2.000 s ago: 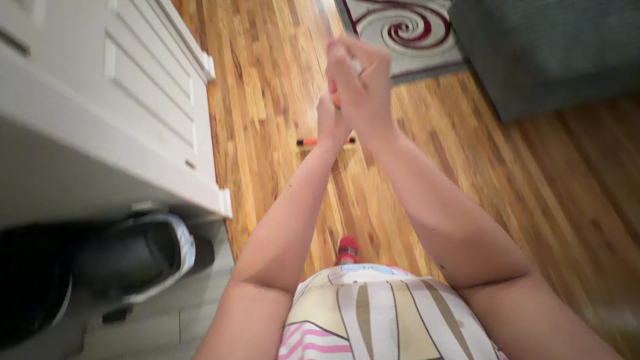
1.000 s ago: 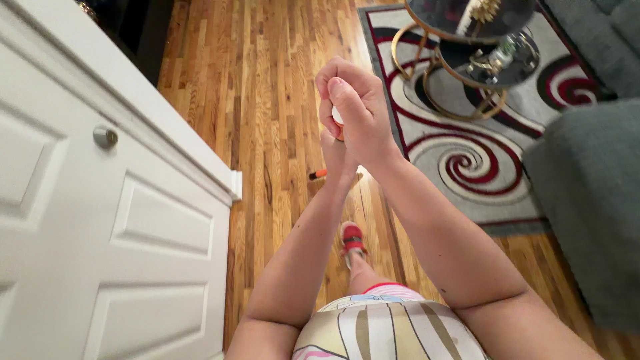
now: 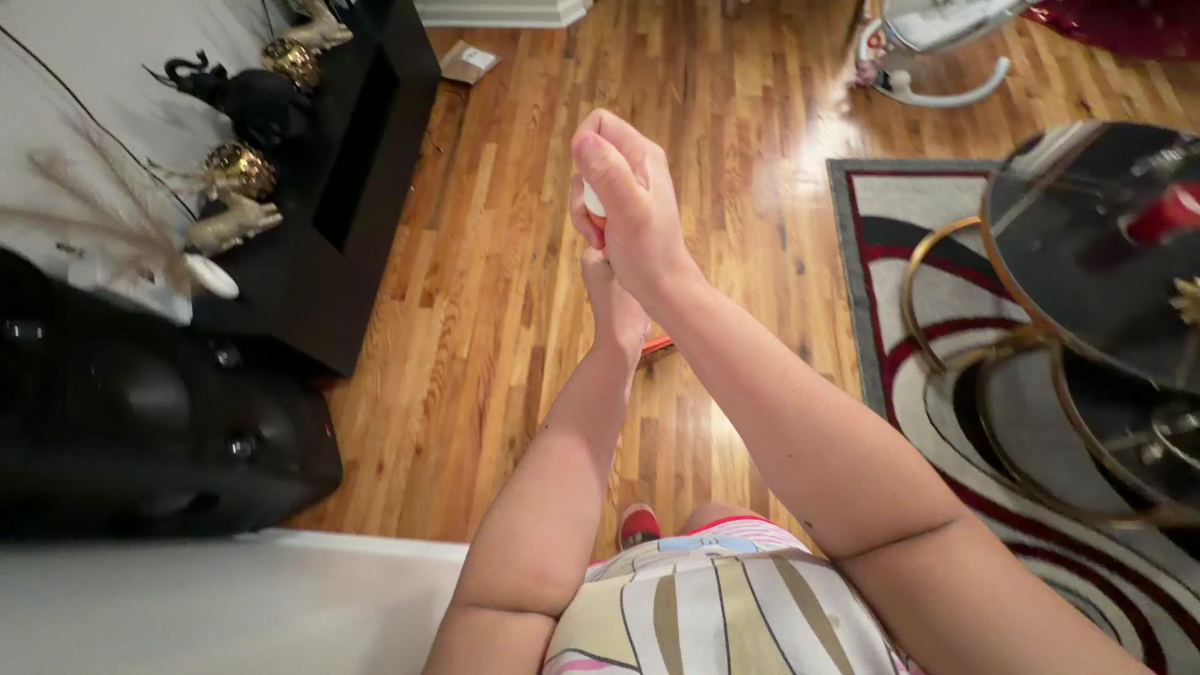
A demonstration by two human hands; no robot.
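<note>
Both my hands are stacked on one upright handle, whose white end [image 3: 593,201] shows inside the upper fist with a bit of orange below it. My right hand [image 3: 630,202] is closed around this top part. Just below it, my left hand [image 3: 614,295] grips the same handle, partly hidden behind the right hand and wrist. Beneath the hands, near the floor, an orange-red edge [image 3: 658,344] of the tool shows between my forearms. The rest of the tool is hidden, so its kind cannot be told.
A black speaker [image 3: 159,403] and a dark TV stand [image 3: 328,216] with elephant and gold ornaments stand at the left. Round glass-topped tables [image 3: 1078,234] rest on a patterned rug [image 3: 848,216] at the right. A baby seat [image 3: 947,28] and a small packet [image 3: 469,62] lie farther off on the wood floor [image 3: 497,309].
The view has moved along the room, from beside the white door to the TV stand and speaker. Both hands have stayed closed on the handle.
</note>
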